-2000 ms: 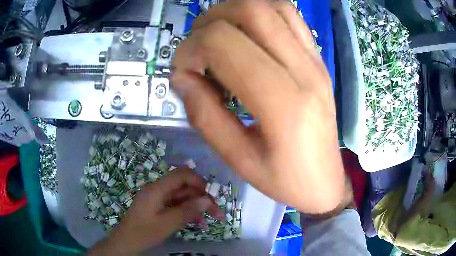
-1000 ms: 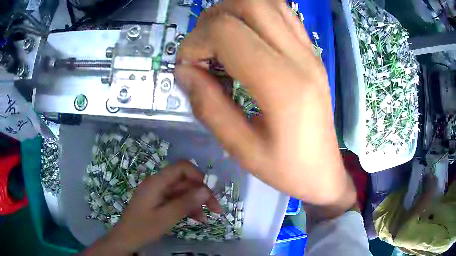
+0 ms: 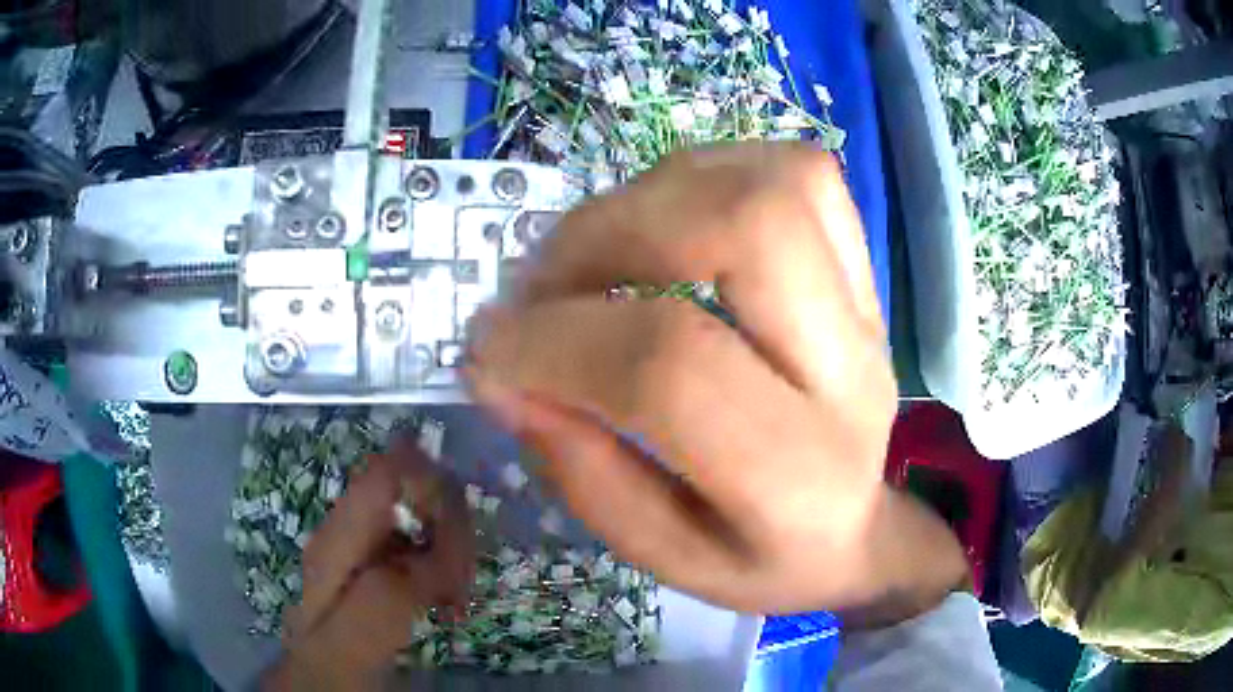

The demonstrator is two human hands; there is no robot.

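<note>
My right hand (image 3: 690,392) is large in front of the machine's right end. Its thumb and fingertips are together near the front edge of the clamp blocks (image 3: 318,268), right of the work slot with a bright green spot (image 3: 358,261). Anything between these fingertips is hidden. My left hand (image 3: 385,548), blurred, is low over the translucent parts tub (image 3: 196,541), with a white connector housing (image 3: 410,519) at its pinched fingertips. Loose wire leads with white housings (image 3: 548,608) lie in the tub, partly under both hands.
A blue bin (image 3: 865,162) full of green leads stands behind my right hand. A white side tub (image 3: 947,270) of leads is at right. A person's yellow sleeve (image 3: 1136,581) is at lower right. A red item (image 3: 34,541) and teal crate edge (image 3: 108,595) are at left.
My right hand has moved down from beside the slot, showing more of the blocks and the blue bin. My left hand has moved left over the tub. The machine sits lower in view.
</note>
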